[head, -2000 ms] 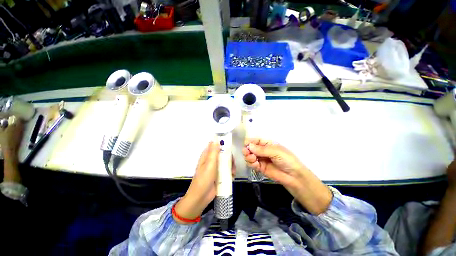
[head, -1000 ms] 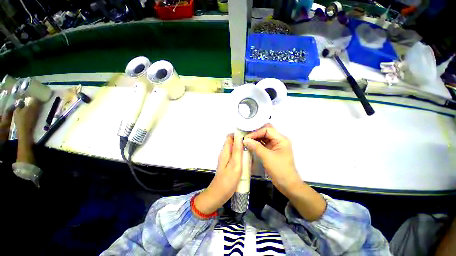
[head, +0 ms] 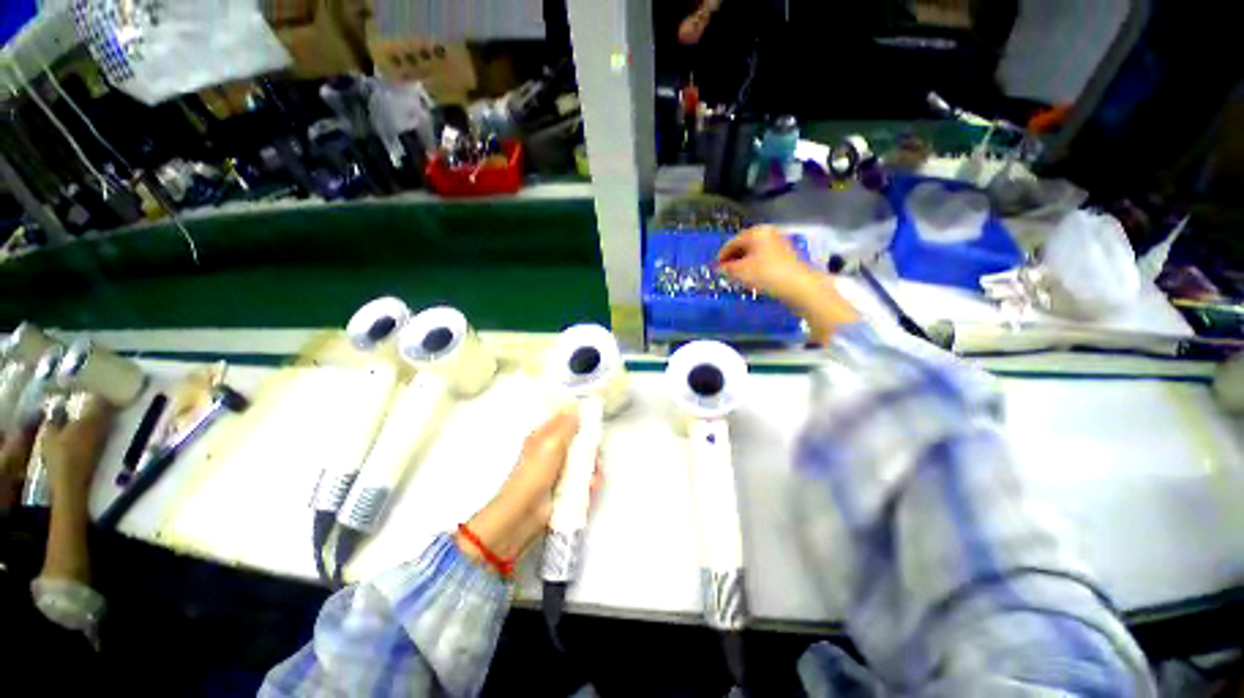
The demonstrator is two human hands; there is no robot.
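My left hand (head: 543, 464) is closed round the handle of a cream-white hair dryer (head: 574, 491), which lies on the white bench with its round head away from me. A second hair dryer (head: 715, 505) lies to its right, untouched. My right hand (head: 767, 266) is stretched out over the blue parts bin (head: 723, 321), fingertips bent together at the silvery bits in it. Whether the fingertips hold a small part cannot be told.
Two more hair dryers (head: 396, 436) lie at left. Dark hand tools (head: 171, 443) and another person's hand (head: 75, 443) are farther left. A hammer (head: 894, 303), a second blue bin (head: 948, 252) and a clear plastic bag (head: 1091, 266) are at back right; a red bin (head: 475, 175) is behind.
My right hand has left the dryer's handle and reached forward to the blue parts bin. The held dryer has been lowered to the bench, left of the other one. The view has tilted up.
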